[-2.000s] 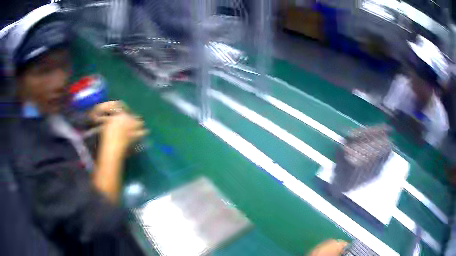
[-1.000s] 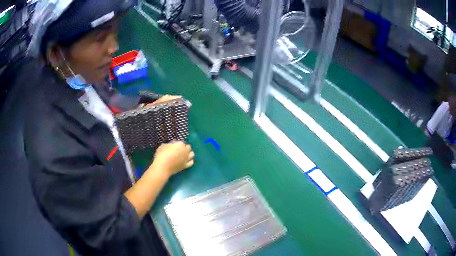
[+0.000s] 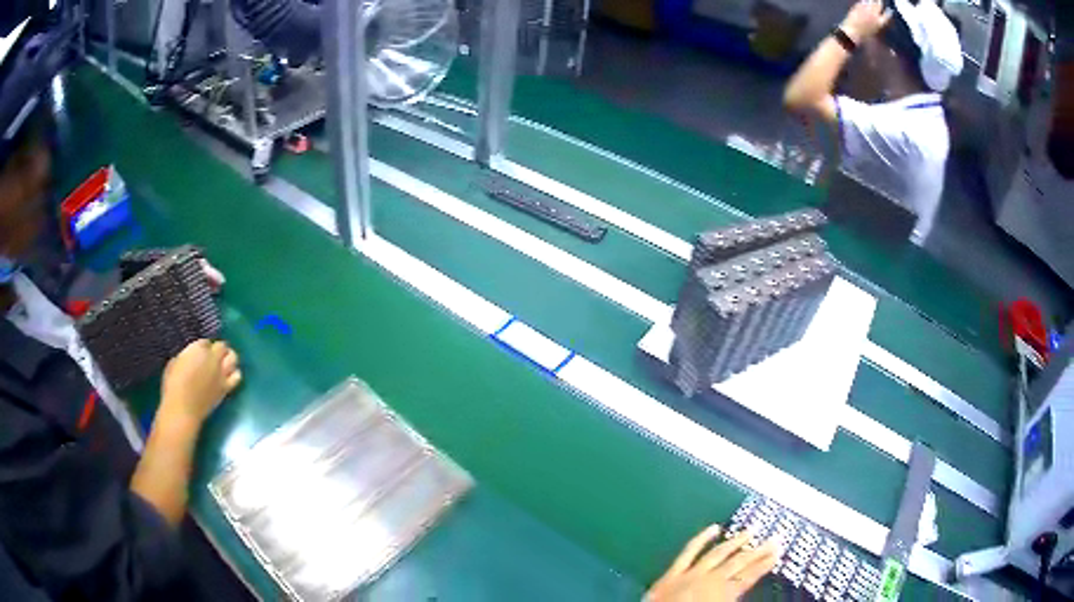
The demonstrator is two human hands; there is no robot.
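A silvery studded block (image 3: 813, 550) lies at the lower right near the bench edge, with rows of bright cylindrical shapes. My left hand (image 3: 713, 570) is at its left end, cut off by the bottom edge of the picture, fingers laid on and over the block's end. The palm and thumb are hidden. My right hand is out of the picture. Beyond the block, tall dark grey stacked blocks (image 3: 760, 300) stand on a white board (image 3: 813, 406), with rows of round studs on top.
A person at left holds a dark studded block (image 3: 153, 318). A shiny clear tray (image 3: 342, 494) lies at lower left. A thin studded strip (image 3: 545, 209) lies farther back. A grey metal bar (image 3: 907, 512), aluminium posts (image 3: 350, 129) and a white machine (image 3: 1042, 470) stand around; another person is behind.
The view has swung right, so the tray and the person at left have shifted left. The stacked blocks show more fully, and my left hand is back in the picture at the silvery block.
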